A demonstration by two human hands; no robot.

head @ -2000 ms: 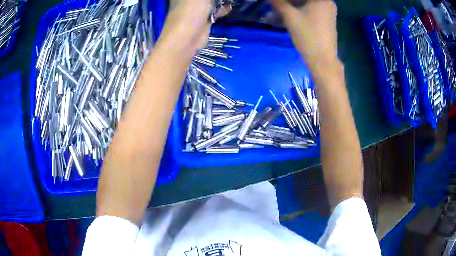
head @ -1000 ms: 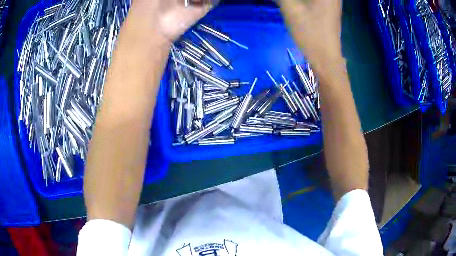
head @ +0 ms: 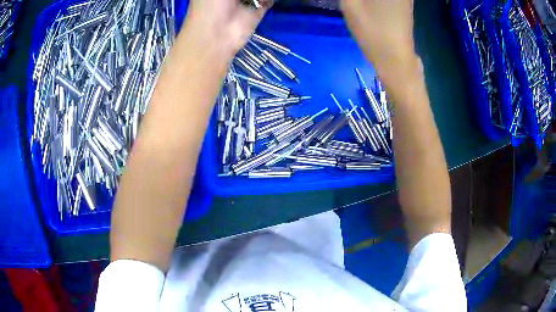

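Observation:
My left hand point(head: 227, 21) is at the top edge, above the top left corner of the middle blue tray point(head: 305, 184). A small shiny metal part shows at its fingers, which are partly cut off. My right hand point(head: 379, 27) is at the top edge, above that tray's right part; its fingers are cut off and what they hold is hidden. Loose silver damper cylinders point(head: 271, 125) with thin rods lie in the middle tray, mostly along its left and front sides. Blue tray floor shows behind them.
The left blue tray point(head: 122, 224) is heaped with similar cylinders point(head: 91, 109). A flat blue plastic piece point(head: 18, 201) lies at the far left. Narrow blue trays point(head: 497, 131) with silver parts stand far right. A brown open box point(head: 484, 244) is below the bench edge.
Since a second ago the view has shifted slightly. A steep cylinder in the middle tray now lies flatter. Both hands stay at the top edge; from two seconds ago, the left has moved left.

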